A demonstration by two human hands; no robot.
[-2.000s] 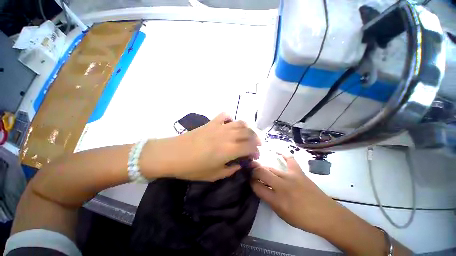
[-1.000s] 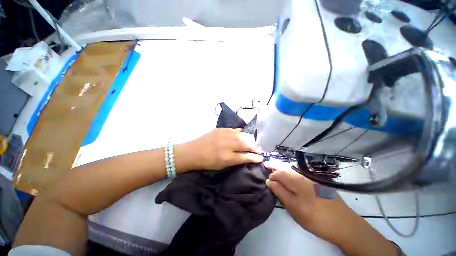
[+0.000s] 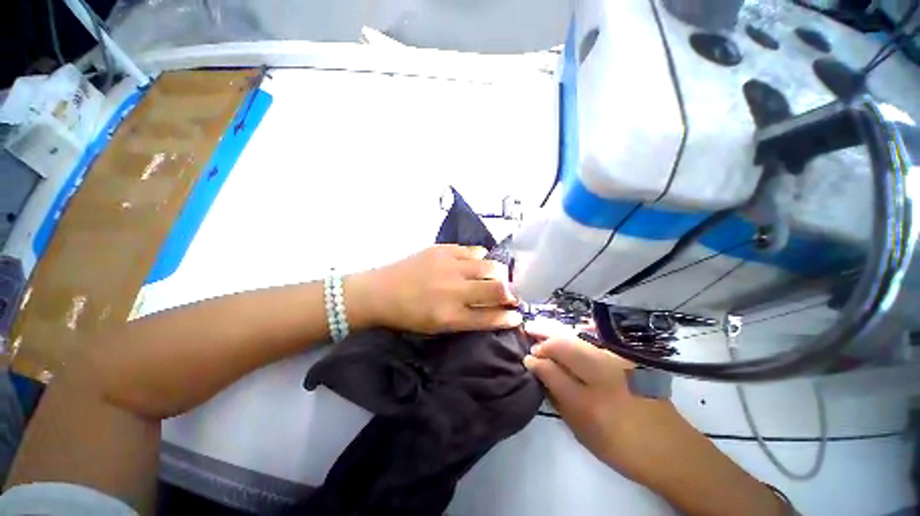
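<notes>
A black cloth garment piece lies bunched on the white table and hangs over its front edge. A pointed corner of it sticks up beyond my left hand. My left hand lies on the cloth just left of the needle area, fingers pressing it down. My right hand pinches the cloth edge close to the presser foot, fingertips near the left ones. The white sewing machine head with a blue stripe stands over the fingertips. The needle and the exact seam are hidden by hands and glare.
A brown taped cardboard sheet on blue backing lies at the left. A white box stands at the far left. A pale cable loop hangs right of the needle. A ruler tape runs along the front table edge.
Since two seconds ago, both hands have come together at the needle area with the cloth, and its corner now points up beyond my left hand. In the last second little moved; the view shifted slightly.
</notes>
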